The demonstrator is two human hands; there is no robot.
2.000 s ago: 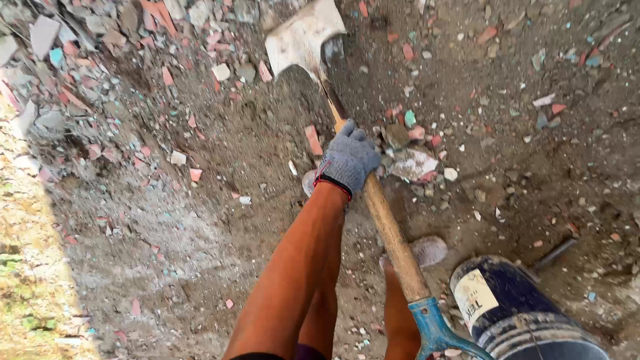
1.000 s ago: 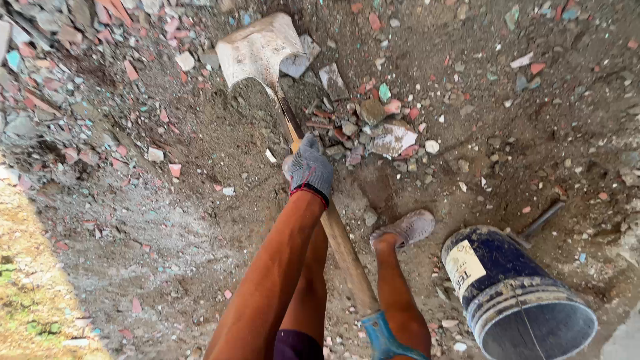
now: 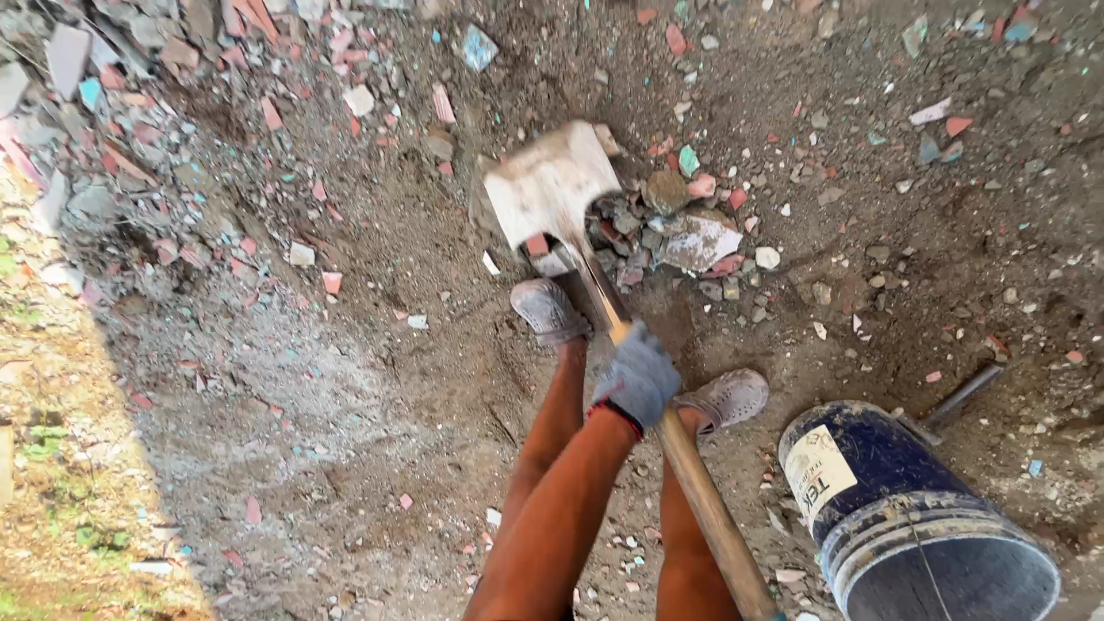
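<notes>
My left hand, in a grey knit glove with a red edge, is closed around the wooden shaft of a shovel. Above the hand, the shovel's pale, worn metal blade lies low over the dirt, its outline slightly blurred. Right beside the blade is a small heap of rubble with stones and broken tile. The shaft runs out at the bottom edge, where a bit of blue handle shows. My right hand is out of the frame.
A dark blue plastic bucket lies tipped on its side at lower right, near a metal bar. My feet in clogs stand just below the blade and heap. More broken tile and concrete covers the ground at upper left.
The shovel blade has come back from the upper left toward my feet and now lies against the left side of the rubble heap. My left hand keeps hold of the shaft.
</notes>
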